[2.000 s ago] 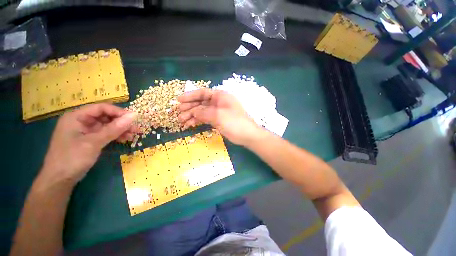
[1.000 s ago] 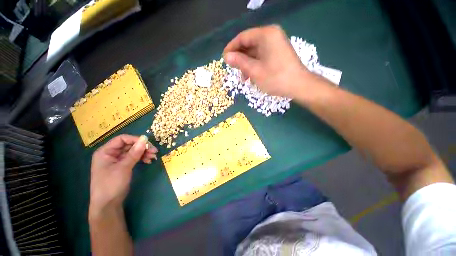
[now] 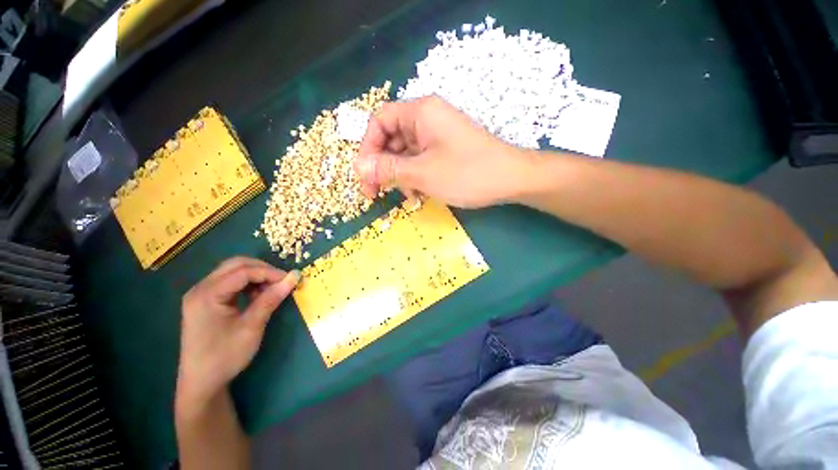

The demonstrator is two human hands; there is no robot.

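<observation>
A yellow PCB panel [image 3: 390, 280] lies tilted on the green mat in front of me. My left hand [image 3: 241, 317] has thumb and forefinger pinched together at the panel's upper left corner; a connector between them is too small to tell. My right hand [image 3: 439, 156] is over the right part of the heap of yellowish connectors [image 3: 317, 179], near the panel's upper right corner, fingertips close together; whether they hold a piece cannot be told. The heap of white connectors [image 3: 496, 78] lies behind my right hand.
A stack of PCB panels [image 3: 188, 188] lies at left, beside a clear plastic bag [image 3: 87, 174]. A board rack [image 3: 55, 367] stands at the left edge. A paper label [image 3: 588, 119] lies by the white heap. A black rack [image 3: 809, 128] is at the right edge.
My left hand has moved right to the panel's corner. My right hand has moved from the white heap down and left, over the yellowish heap. The view has shifted slightly.
</observation>
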